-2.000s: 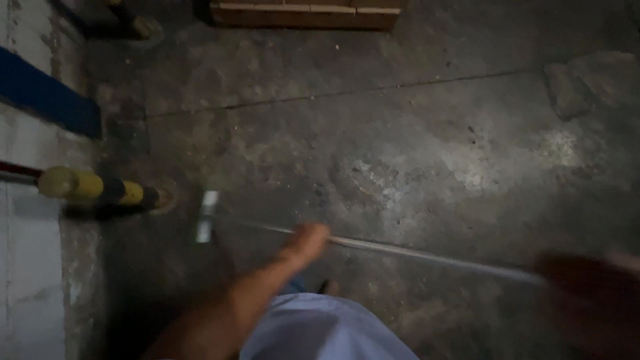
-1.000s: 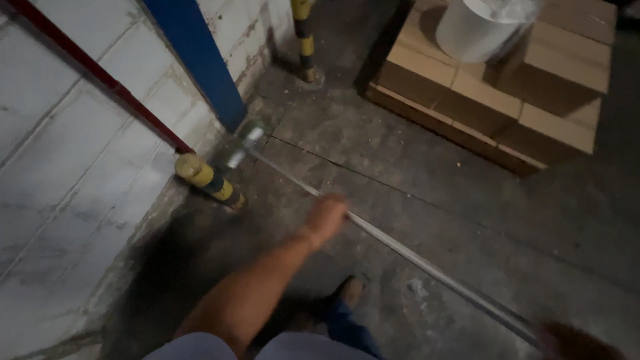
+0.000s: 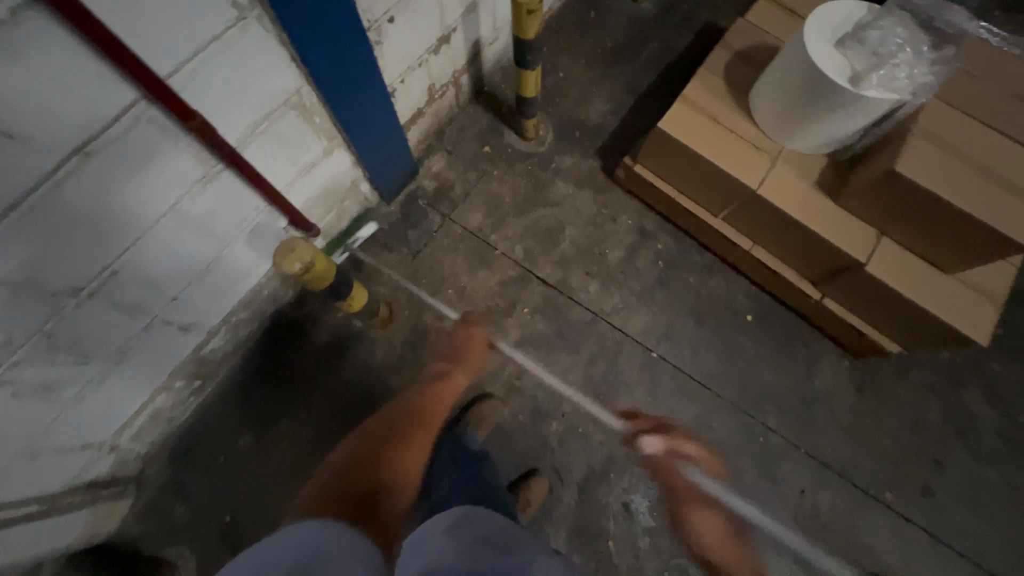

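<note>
A long pale broom handle runs from the lower right up to a green and white broom head on the floor at the wall's foot, between the blue column and a yellow-black bollard. My left hand grips the handle near the middle of the view. Farther up the handle, toward the lower right, my right hand is wrapped around it, blurred. The bollard partly hides the broom head, whose bristles cannot be made out clearly.
A short yellow-black bollard stands beside a red pipe and a blue column at the white block wall. Another striped bollard is farther back. Cardboard boxes on a pallet, topped by a white bucket, stand right.
The broom head was out on the floor two seconds ago and is now by the wall and bollard. My right hand has come into fuller view. The view has swung toward the wall.
</note>
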